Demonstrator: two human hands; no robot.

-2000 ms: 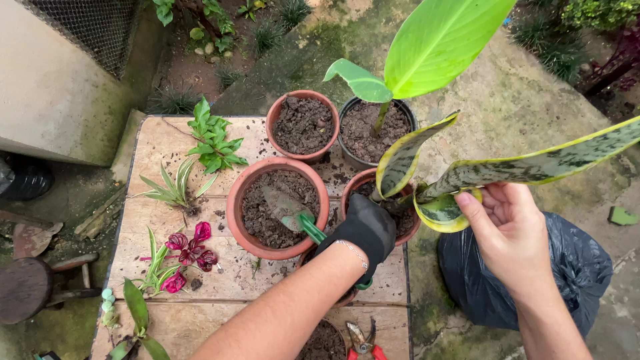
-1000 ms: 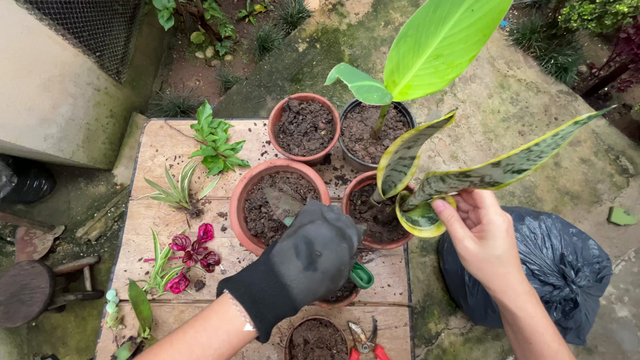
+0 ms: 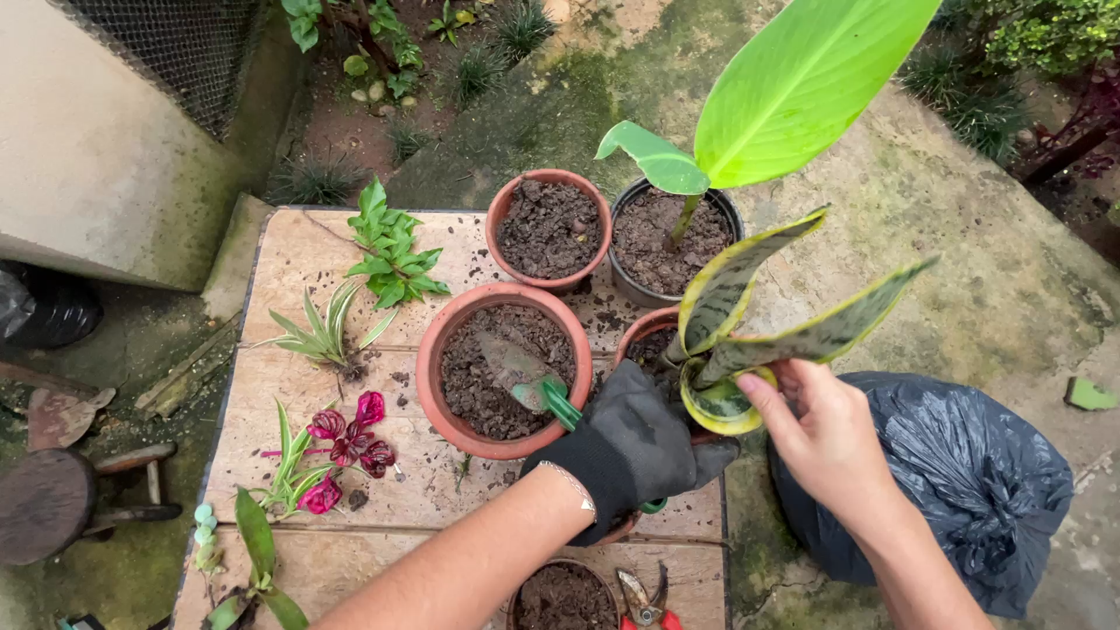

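Note:
My left hand (image 3: 652, 437), in a black glove, reaches over the rim of a terracotta-coloured pot (image 3: 649, 325) at the base of a snake plant (image 3: 783, 341). Its fingertips are partly hidden, so its grip is unclear. Bare, my right hand (image 3: 818, 424) pinches the snake plant's lower leaf from the right. A green-handled trowel (image 3: 525, 372) rests with its blade in the soil of the larger terracotta-coloured pot (image 3: 429, 367); its handle runs under my gloved hand.
Another soil-filled pot (image 3: 497, 214) and a black pot (image 3: 735, 214) with a broad-leaved plant stand behind. Cuttings, including a spider plant (image 3: 324, 337), lie left on the wooden table (image 3: 376, 560). Red pruning shears (image 3: 643, 599) lie near. A black plastic bag (image 3: 962, 490) sits at right.
My gloved left hand was on the trowel's handle two seconds ago; it has since moved right, to the snake plant's base. My right hand still holds the leaf.

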